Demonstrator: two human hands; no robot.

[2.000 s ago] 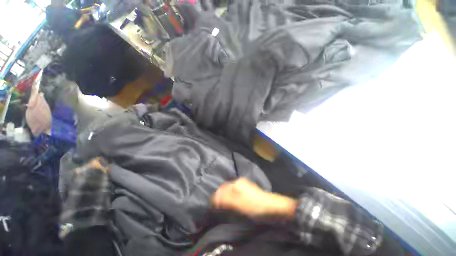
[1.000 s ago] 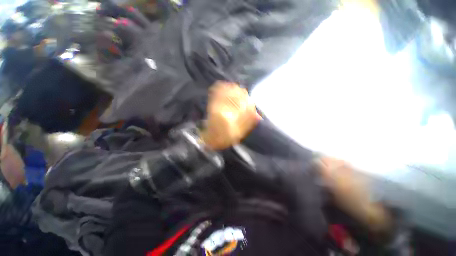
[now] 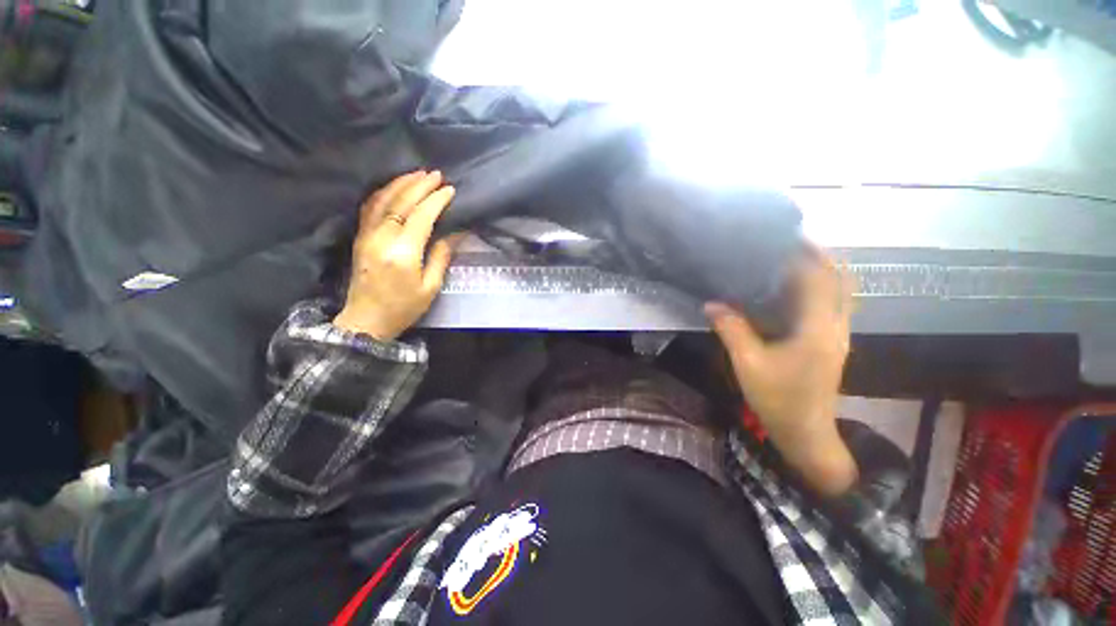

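Note:
A dark grey jacket [image 3: 184,184] is heaped at the left of the table and hangs over its front edge. One sleeve [image 3: 551,171] stretches right across the table, above the ruler strip. My left hand [image 3: 394,257] lies on the cloth at the sleeve's left part, fingers slightly spread, a ring on one finger. My right hand [image 3: 796,355] grips the sleeve's right end at the table edge, thumb below and fingers behind, slightly blurred. A small white label [image 3: 149,281] shows on the jacket at the left.
The white table [image 3: 979,220] is glaringly lit at the top. A ruler strip [image 3: 906,280] runs along its front edge. A red plastic basket [image 3: 997,489] stands below the edge at the right. More grey cloth [image 3: 159,526] hangs at the lower left. A dark cable lies at the top right.
The view has turned to face the table. My hands have moved from the lap and the heap onto the sleeve, which now lies stretched along the table edge.

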